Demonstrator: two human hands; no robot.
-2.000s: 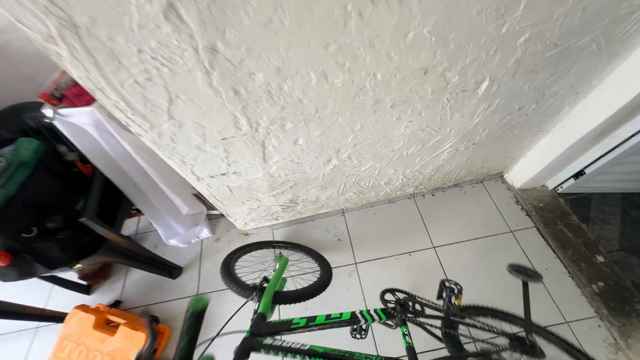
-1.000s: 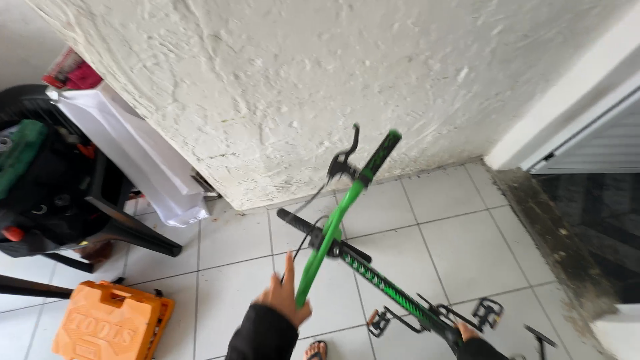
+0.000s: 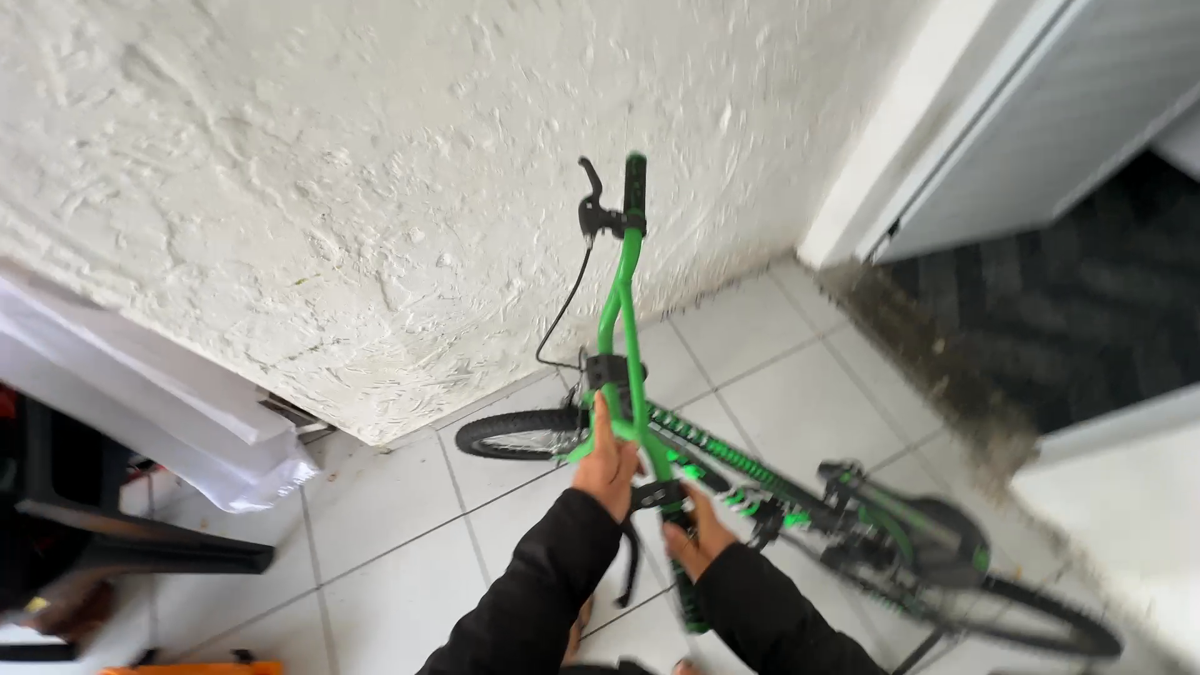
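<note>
A black and green bicycle (image 3: 731, 459) stands upright on the floor, its green handlebar (image 3: 630, 272) running up the middle of the view. My left hand (image 3: 609, 469) is at the near half of the handlebar, one finger pointing along it toward the black stem (image 3: 609, 372); whether it grips is unclear. My right hand (image 3: 698, 534) is closed around the near end of the bar, beside the brake lever clamp. A black grip and brake lever (image 3: 592, 202) are at the far end. The front wheel (image 3: 525, 434) points left; the rear wheel (image 3: 1050, 614) is at lower right.
A rough white wall (image 3: 422, 187) rises behind the bicycle. Left are a black plastic chair (image 3: 141, 539) and white sheeting (image 3: 187, 375). Part of an orange tool case (image 3: 192, 667) shows at the bottom edge. A doorway with a grey door (image 3: 1041, 131) is at right, past a rough sill.
The bicycle, lying low two seconds ago, now stands upright with its handlebar turned. My right hand has moved from the frame to the near end of the handlebar. The view has shifted right.
</note>
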